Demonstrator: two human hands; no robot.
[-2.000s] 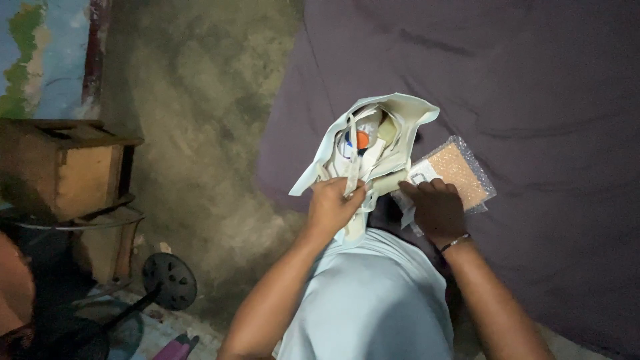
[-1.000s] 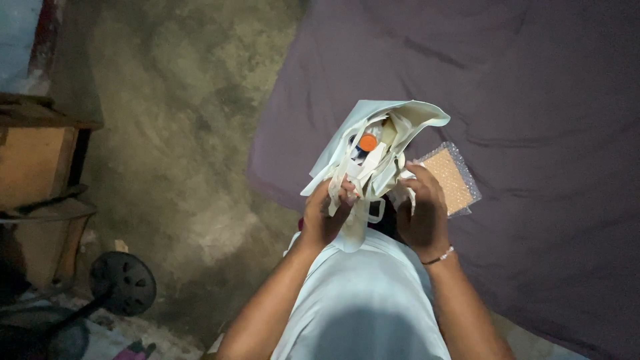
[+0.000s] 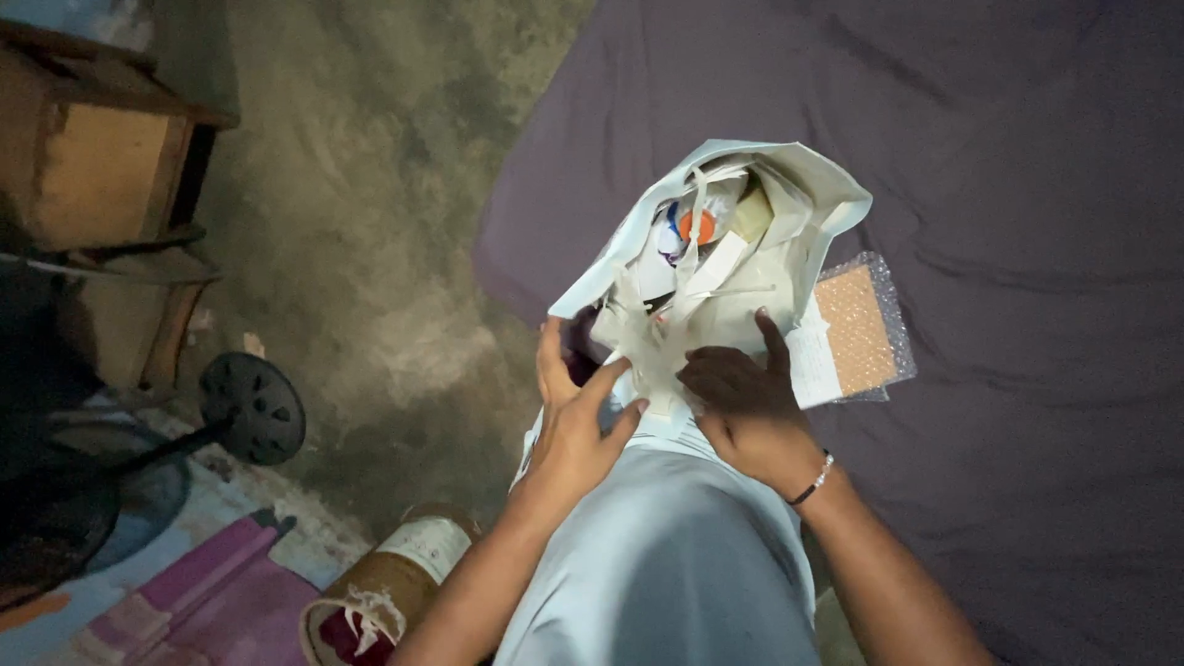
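Observation:
A pale fabric tote bag stands with its mouth wide at the edge of a surface under a dark purple sheet. Inside lie a container with an orange cap, a white box and other packets. My left hand touches the bag's near left edge, fingers spread. My right hand is at the near right side, its index finger pointing over the bag; whether it grips the fabric or strap is hidden. Right of the bag lies a bubble-wrapped brown package with a white paper on it.
The purple sheet spreads to the right. At the left are a wooden cabinet and a black round disc on a rod. Lower down are a purple cloth and a brown cylindrical container on the floor.
The bag's mouth has spread wider than a second ago. My left hand has moved from the straps to the bag's left edge, its fingers now spread.

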